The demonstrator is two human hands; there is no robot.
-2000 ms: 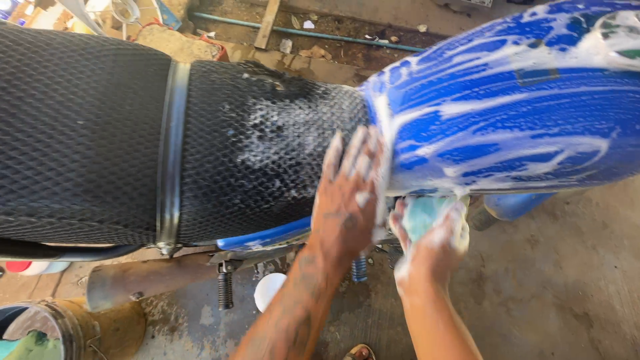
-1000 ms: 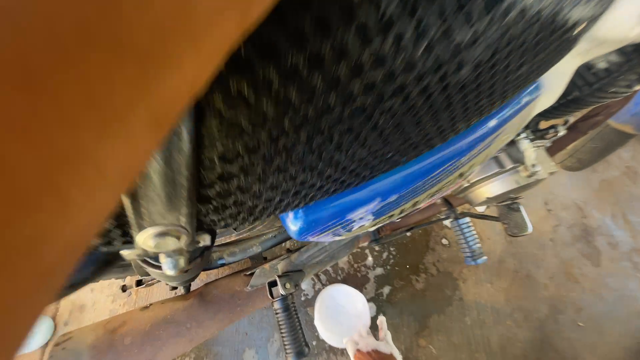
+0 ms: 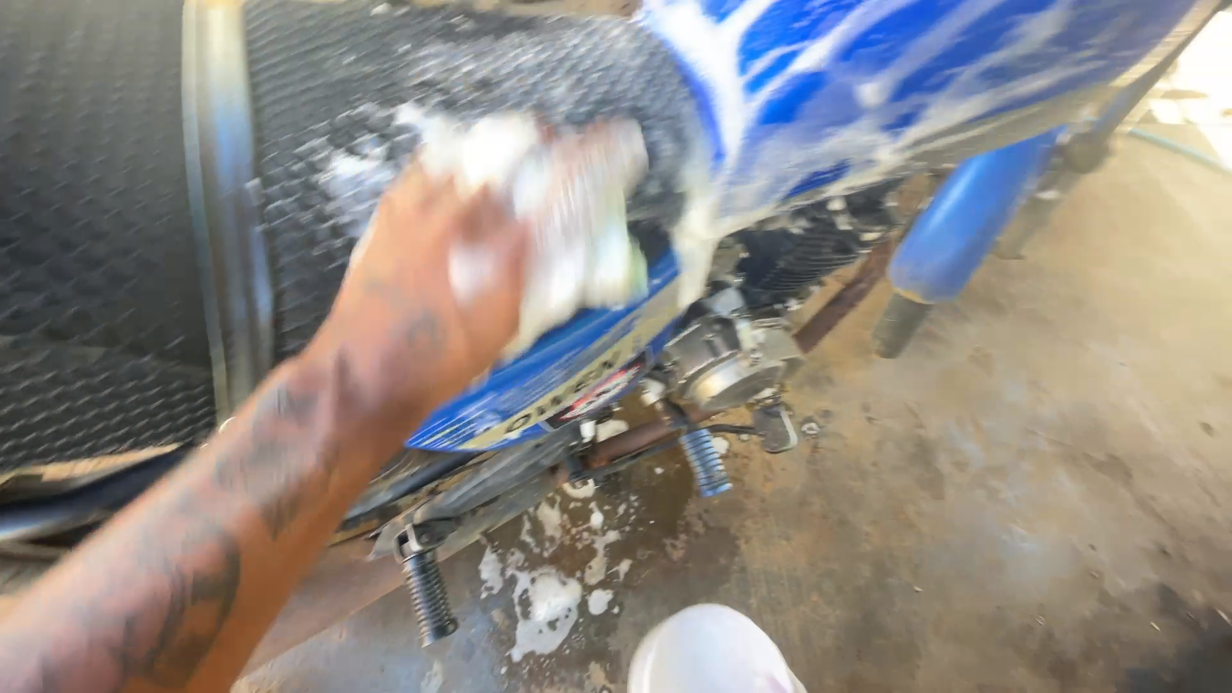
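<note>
My left hand (image 3: 452, 260) reaches in from the lower left and holds a foam-covered sponge or cloth (image 3: 577, 226), blurred by motion. It presses on the front part of the black textured motorcycle seat (image 3: 318, 87), beside the blue fuel tank (image 3: 799, 96), which carries streaks of white foam. Under the hand runs the blue side panel (image 3: 539, 375), partly hidden by the hand and foam. White suds also lie on the seat around the fingers. My right hand is out of view.
A metal band (image 3: 226, 192) crosses the seat. Below are the engine (image 3: 731, 361), a ribbed footpeg (image 3: 705, 462) and a black footpeg (image 3: 425, 592). Foam puddles (image 3: 549, 602) spot the concrete floor (image 3: 1011, 481). A white rounded object (image 3: 712, 654) is at the bottom edge.
Two seconds ago my right hand held a pale teal sponge below the tank; now it is out of view. My left hand, earlier bare on the seat's front, now holds something foamy. The view has shifted.
</note>
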